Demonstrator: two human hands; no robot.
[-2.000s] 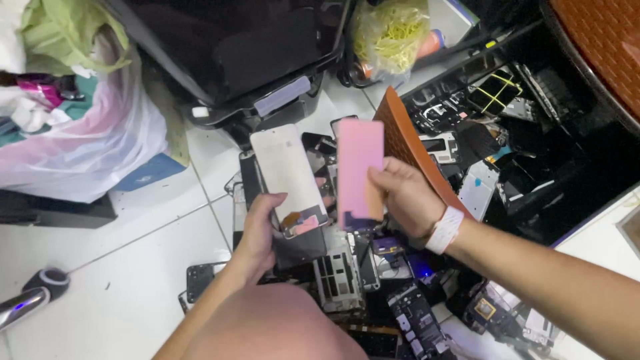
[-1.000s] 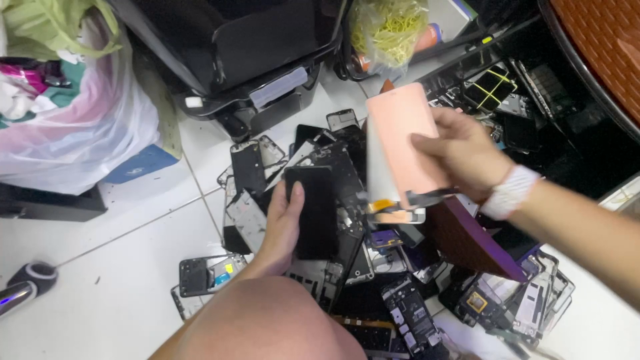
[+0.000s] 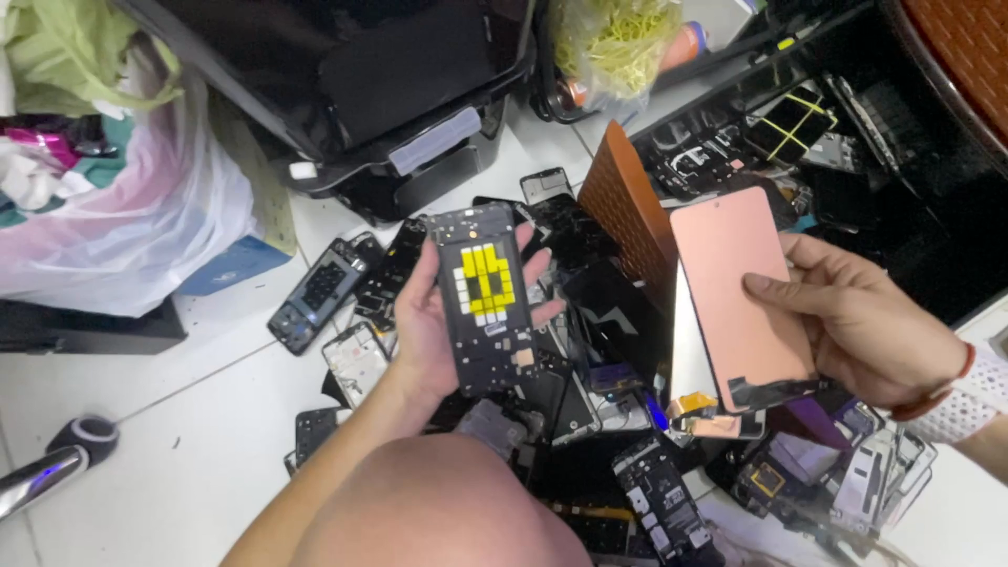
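A black phone mid-frame (image 3: 492, 350) with yellow and white adhesive pieces lies across my left hand (image 3: 429, 327), its fingertips showing past the right edge. My right hand (image 3: 835, 311) pinches a pink-backed phone screen panel (image 3: 732, 276), thumb on its face, with black tape at its lower end. Behind that panel is a second, white one (image 3: 687, 346), with an orange flex cable at its bottom. Below and between both hands spreads a pile of phone frames, screens and parts, among them an opened phone housing (image 3: 661, 500).
A black lidded bin (image 3: 409, 87) stands at the top. Upright beside the pile is a brown woven-texture panel (image 3: 626, 205). A black container (image 3: 906, 228) at right holds more phone parts. At left are a plastic bag of cloths (image 3: 165, 213) and a metal leg (image 3: 47, 472). My knee covers the bottom centre.
My left hand now holds a phone mid-frame with its inner side showing; a second ago it had a dark panel. The pink and white panels have stayed in my right hand.
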